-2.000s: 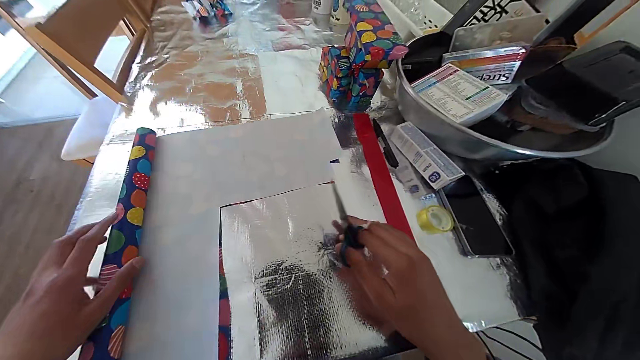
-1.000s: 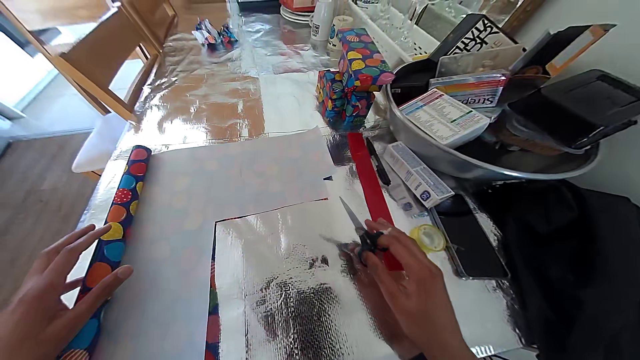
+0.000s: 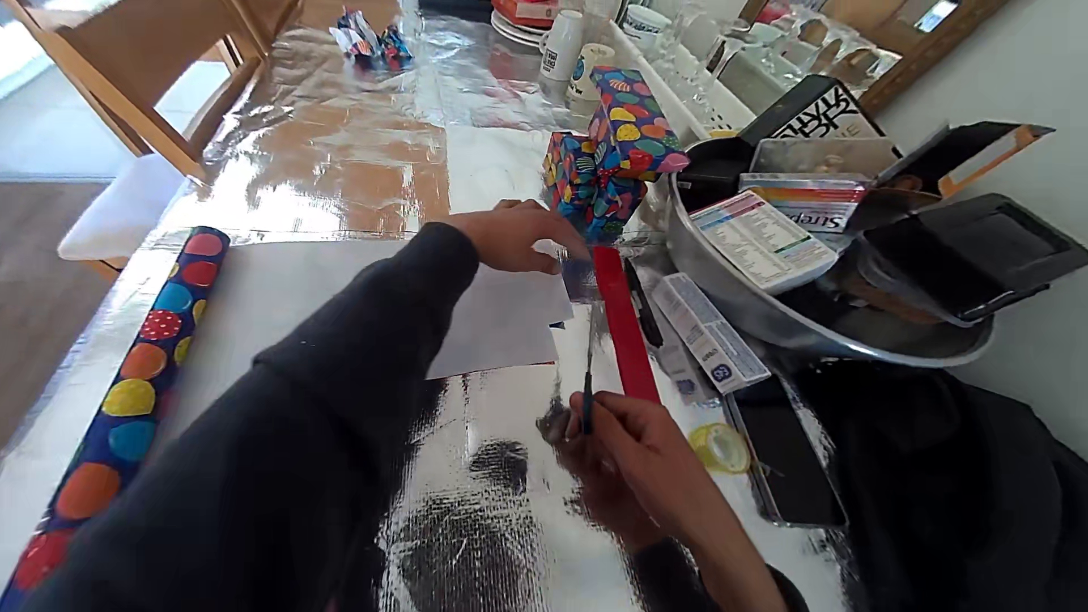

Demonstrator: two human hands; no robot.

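Note:
My right hand (image 3: 637, 450) holds scissors (image 3: 588, 382) by the handles, blades pointing away from me, beside a red ribbon strip (image 3: 625, 327). My left hand (image 3: 523, 238) is stretched across the white back of the wrapping paper (image 3: 289, 297); its fingertips are near the ribbon's far end, and whether they touch anything cannot be told. The balloon-patterned paper roll (image 3: 140, 374) lies at the left. Beyond my left hand stand stacked gift-wrapped boxes (image 3: 629, 127). A silver reflective sheet (image 3: 484, 501) lies in front of me, partly under my left sleeve.
Right of the ribbon lie a black pen (image 3: 643, 302), a small white box (image 3: 710, 331), a tape roll (image 3: 720, 448) and a phone (image 3: 786, 455). A metal basin (image 3: 901, 344) holds boxes. Dark cloth (image 3: 909, 476) lies at the right. Crumpled paper scraps (image 3: 370, 38) and cups (image 3: 563, 47) are farther back.
My left hand has left the paper roll and reached across to the right, near the ribbon's far end. My right hand still holds the scissors, which now look closed.

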